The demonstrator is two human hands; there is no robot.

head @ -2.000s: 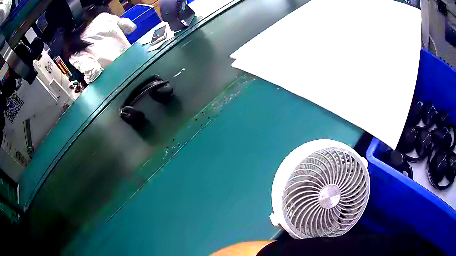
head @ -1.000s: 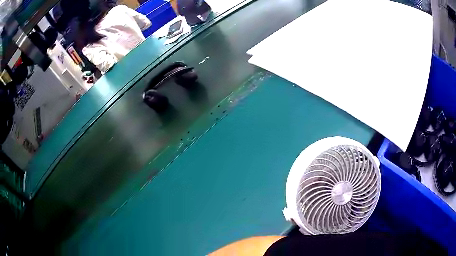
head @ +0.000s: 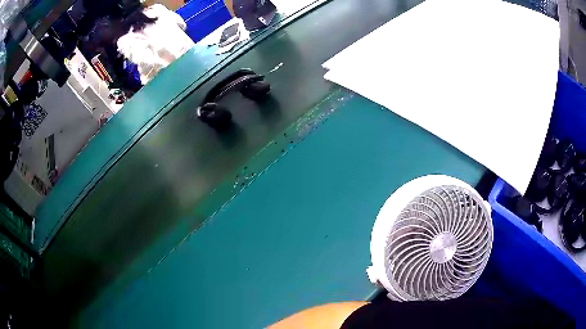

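A black over-ear headset [head: 234, 94] lies on the green conveyor belt [head: 257, 212], its band towards the far edge and its two ear cups towards me. A white desk fan [head: 432, 239] stands at the belt's near edge, its spiral grille facing up towards me. Bare skin and a dark sleeve show at the bottom edge, cut off by the frame; no fingers show, and I cannot tell which arm it is. Neither of my hands is in view.
A large white sheet [head: 456, 77] lies over the belt and reaches a blue bin [head: 530, 247] on the right. Black headphones [head: 559, 186] lie in the bin. Across the belt are a person in a pale top [head: 156, 42], a blue bin [head: 204, 18] and a phone-like object [head: 229, 35].
The headset appears farther right and higher in the picture. The fan and sheet have also shifted slightly right as the view moved. The person across the belt has changed posture.
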